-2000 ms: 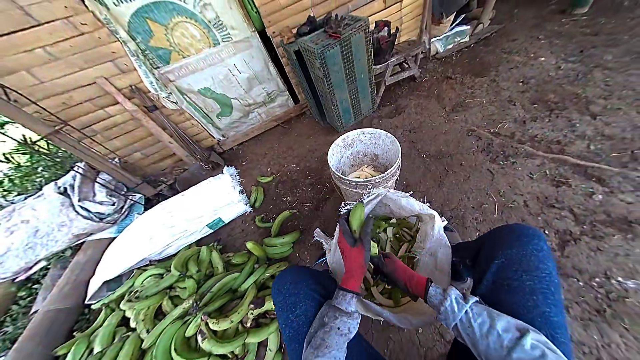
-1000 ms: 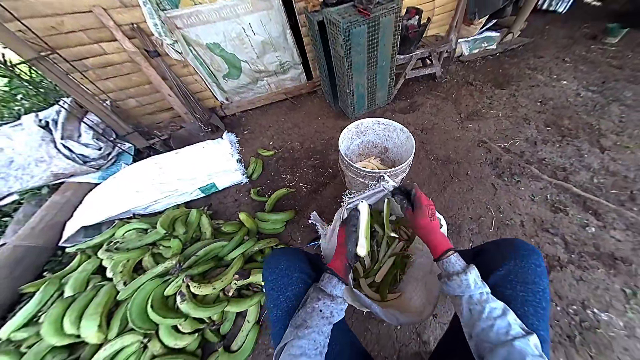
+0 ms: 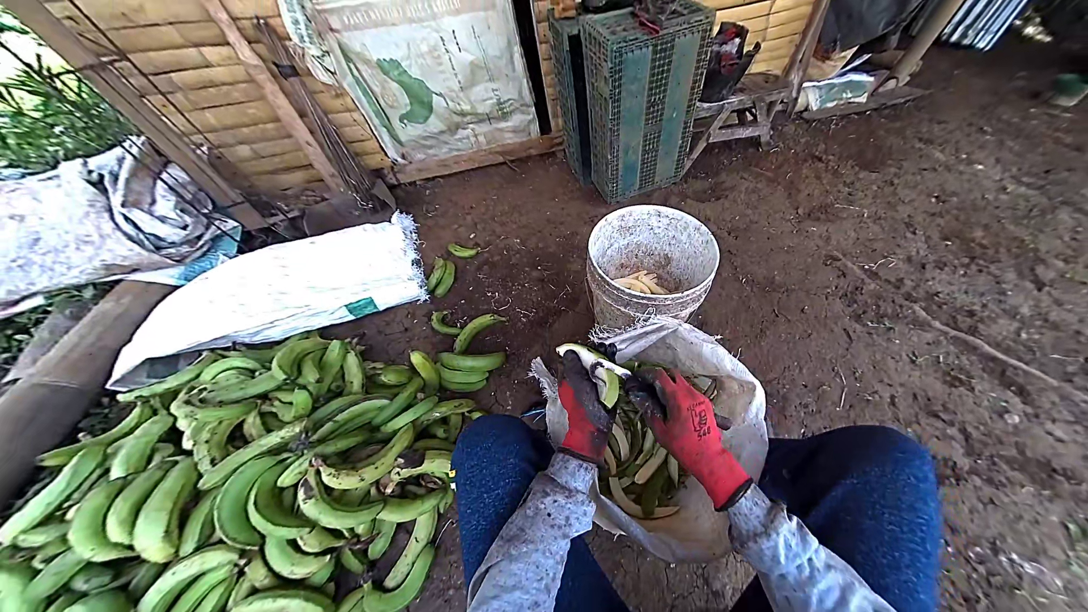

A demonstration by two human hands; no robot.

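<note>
My left hand (image 3: 586,406), in a red and black work glove, holds a partly peeled green plantain (image 3: 588,355) over an open woven sack. My right hand (image 3: 684,421), gloved the same way, is closed at the plantain's right end; a dark handle end shows beside its palm, but the tool itself is mostly hidden. The white woven sack (image 3: 739,399) stands between my knees with green and pale peels (image 3: 646,476) inside. Just beyond it, a stained white bucket (image 3: 650,255) contains several peeled plantains (image 3: 642,282).
A large heap of green plantains (image 3: 280,484) lies at my left, with a few loose ones nearby. Behind it are a white woven sack (image 3: 289,280) and a log (image 3: 76,374). Green plastic crates (image 3: 642,102) and a low wooden bench (image 3: 744,115) stand by the bamboo wall (image 3: 204,93).
Two seconds ago the plantain was green on its visible side; now a long pale peeled stretch shows. My right hand has come back to the plantain from farther right. The view has shifted.
</note>
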